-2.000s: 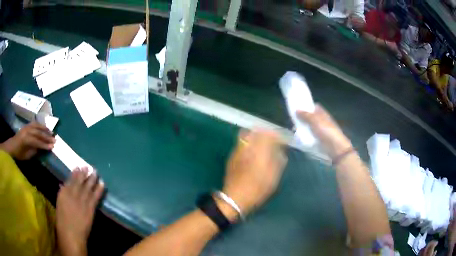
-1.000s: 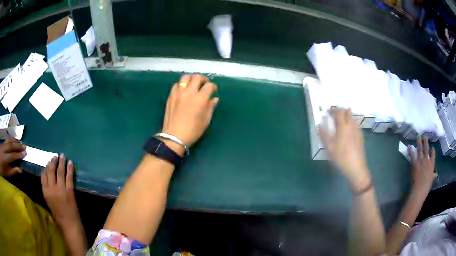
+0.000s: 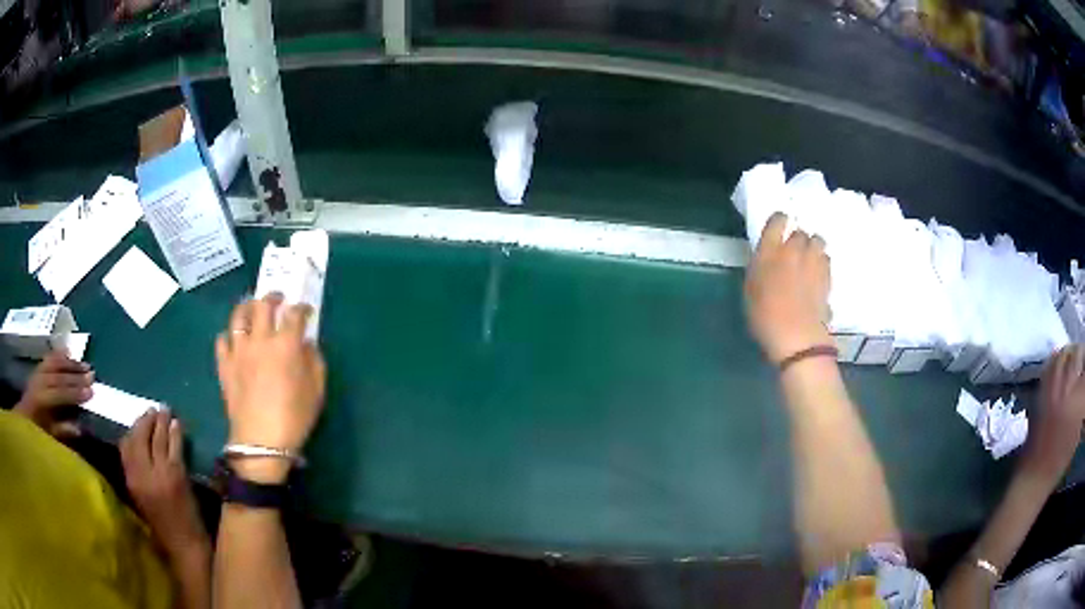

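Note:
My left hand (image 3: 271, 375) rests with its fingers on a narrow white retail carton (image 3: 307, 280) lying on the green bench at the left, its flap end pointing away from me. My right hand (image 3: 790, 292) has its fingers on the white sleeved device (image 3: 761, 196) at the near left end of the row of cartons with sleeved devices (image 3: 910, 280). The fingertips are partly hidden in the white sleeve. A white sleeved piece (image 3: 513, 152) lies alone beyond the pale rail.
A pale rail (image 3: 535, 232) with an upright post (image 3: 259, 107) crosses the green bench. A blue and white carton (image 3: 190, 220), white cards (image 3: 140, 287) and a small box (image 3: 38, 327) stand left. Neighbours' hands (image 3: 155, 464) are at both sides, by paper slips (image 3: 997, 424) at right.
My left hand has moved left onto a narrow carton. The carton beside the row at right is no longer there. My right hand has moved up to the sleeved device at the row's end.

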